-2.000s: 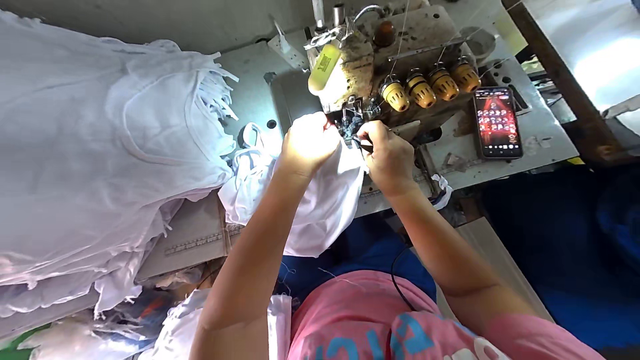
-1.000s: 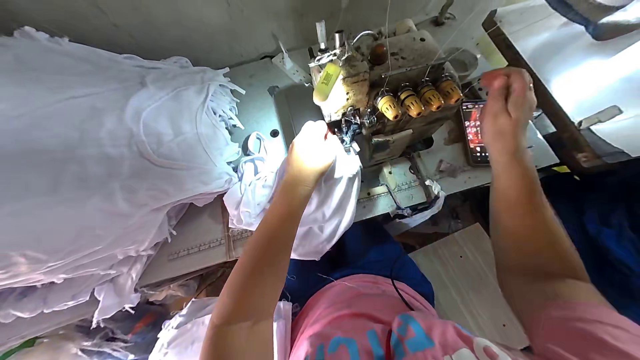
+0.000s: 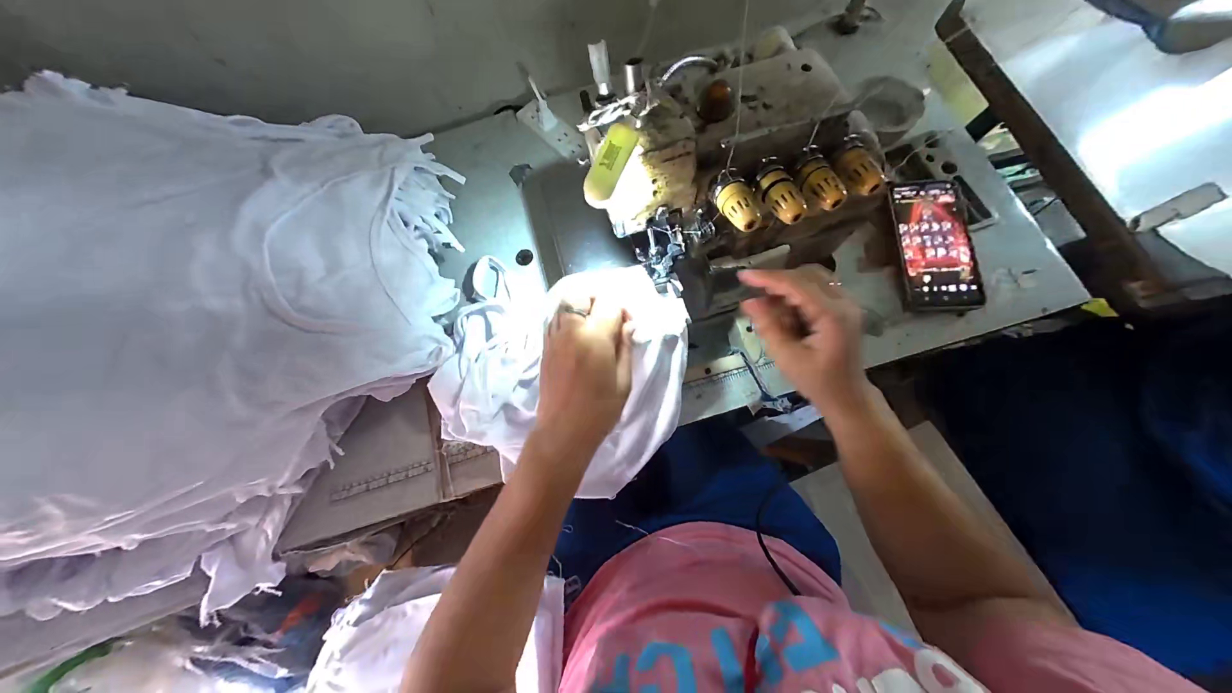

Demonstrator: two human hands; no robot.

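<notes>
My left hand (image 3: 585,371) grips a bunched white garment (image 3: 630,438) just in front of the needle area of an overlock-type sewing machine (image 3: 664,159). The cloth's upper edge lies close to the presser foot (image 3: 664,260), brightly lit. Whether the foot bears on the cloth I cannot tell. My right hand (image 3: 808,327) hovers right of the needle area, slightly blurred, fingers partly curled and apart, with nothing visible in it. Several yellow thread tension knobs (image 3: 782,192) line the machine's front. Some white fabric strips (image 3: 491,279) lie left of the garment.
A tall pile of white garments (image 3: 192,289) covers the table's left side. A phone with a lit screen (image 3: 936,245) lies on the right of the machine table (image 3: 1030,269). More white cloth (image 3: 385,616) and bagged material lie below left. A wooden-edged surface (image 3: 1049,144) stands far right.
My right hand was near the needle area, went over the phone, and is now back left beside the machine. My left hand has moved down from the needle area onto the cloth.
</notes>
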